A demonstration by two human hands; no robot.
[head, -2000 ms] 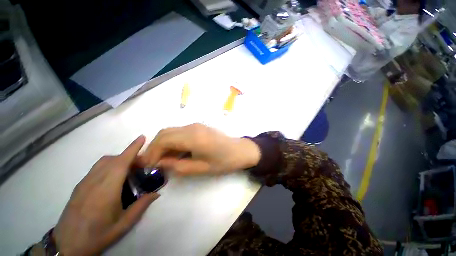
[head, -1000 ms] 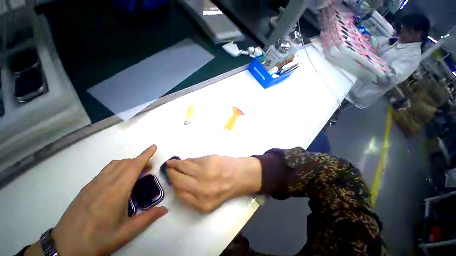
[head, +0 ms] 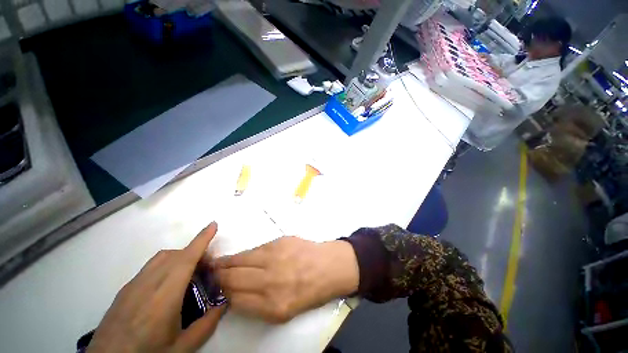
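A smartwatch case with a shiny metal rim [head: 200, 295] lies on the white bench top between my hands, partly covered by them. My left hand [head: 148, 303] curves around it, thumb and forefinger at its sides. A second dark edge shows beside it, under my left hand. My right hand [head: 286, 276] reaches in from the right, fingertips pinched over the case's upper right side. A small dark piece [head: 206, 267], blurred, shows at those fingertips. Its exact shape and contact with the case are hidden.
A yellow tool [head: 242, 180] and an orange-handled tool [head: 306, 185] lie beyond my hands. A blue parts box [head: 352, 118] with bottles stands farther back. A translucent sheet [head: 186, 134] lies on the green mat. A foam tray [head: 51, 158] is at left. A person in white [head: 540, 79] is at back right.
My right hand moved away from the case with a small dark piece, then came back left onto the case. My left hand stays around the case. The view has shifted.
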